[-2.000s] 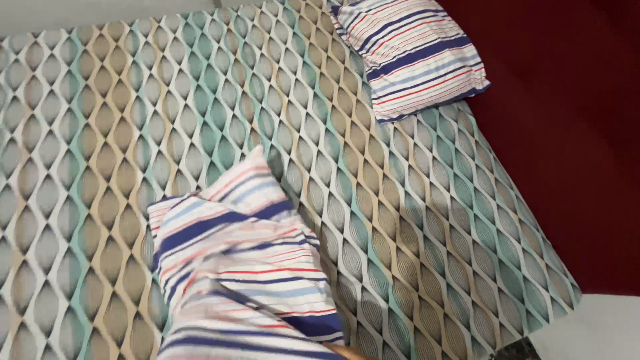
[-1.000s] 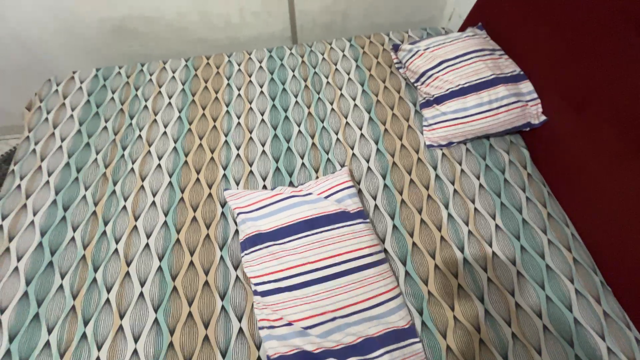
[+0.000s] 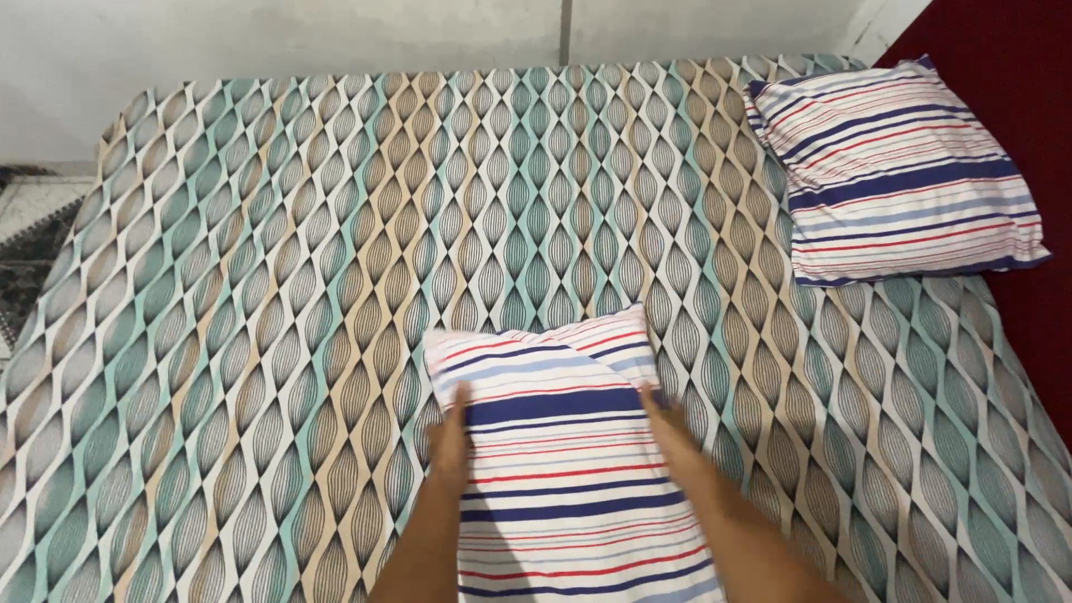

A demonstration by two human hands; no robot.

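A striped pillow (image 3: 569, 494) in white, blue and red lies in the lower middle of the view, over a bed with a patterned sheet (image 3: 368, 251). My left hand (image 3: 452, 435) presses on its left side near the upper end. On the opposite side is my right hand (image 3: 670, 427), thumb side against the fabric. Both hands are blurred, and the pillow sits between them; some fingers are hidden. The pillow's near end runs out of the frame. A second striped pillow (image 3: 904, 176) rests at the bed's upper right.
A dark red headboard or panel (image 3: 1022, 109) stands along the right side of the bed. A pale wall (image 3: 335, 38) runs behind the far edge. Dark patterned material (image 3: 38, 234) shows on the floor at the far left.
Both my hands have come into view at the sides of the near pillow. Two seconds ago that pillow was more rumpled and tilted. The far pillow has stayed in its place.
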